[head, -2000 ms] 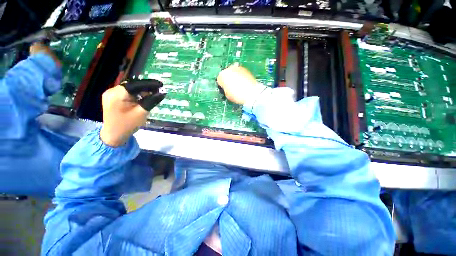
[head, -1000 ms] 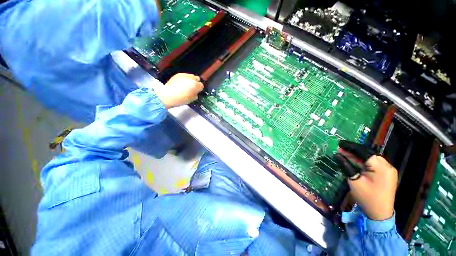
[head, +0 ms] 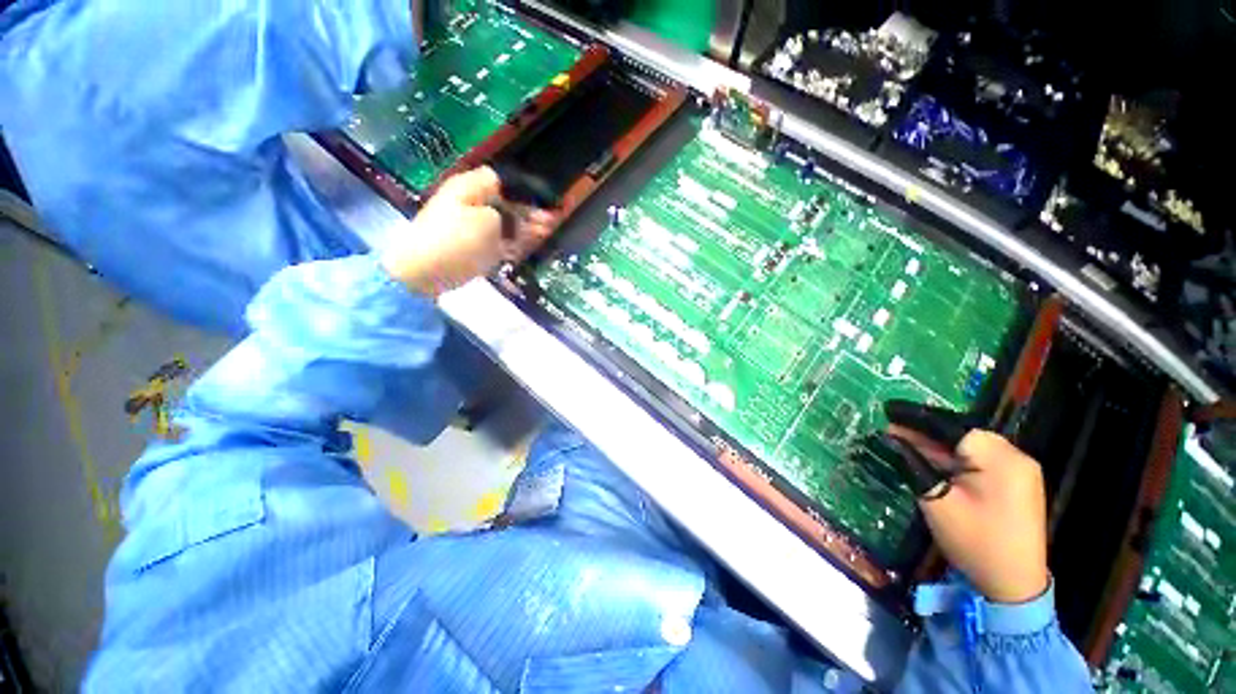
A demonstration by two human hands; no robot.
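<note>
A large green printed circuit board lies in a black carrier with reddish-brown side bars, tilted in the view. My right hand, with black coverings on its fingers, is over the board's near right part. Its thumb and forefinger are slightly apart at the tips; whether a tiny piece is between them cannot be told. My left hand is at the carrier's left side bar, with black-covered fingers reaching over the bar and partly blurred. Its grip on the bar is unclear.
A silvery rail runs before the carriers, another behind. Other boards lie at upper left and lower right. Bins behind hold white, blue and yellow-tan pieces. A person's blue sleeve is at upper left.
The view has turned since the oldest frame. My left hand has moved from above the board to its left side bar, and its black-covered fingers now show again. My right hand has shifted slightly left.
</note>
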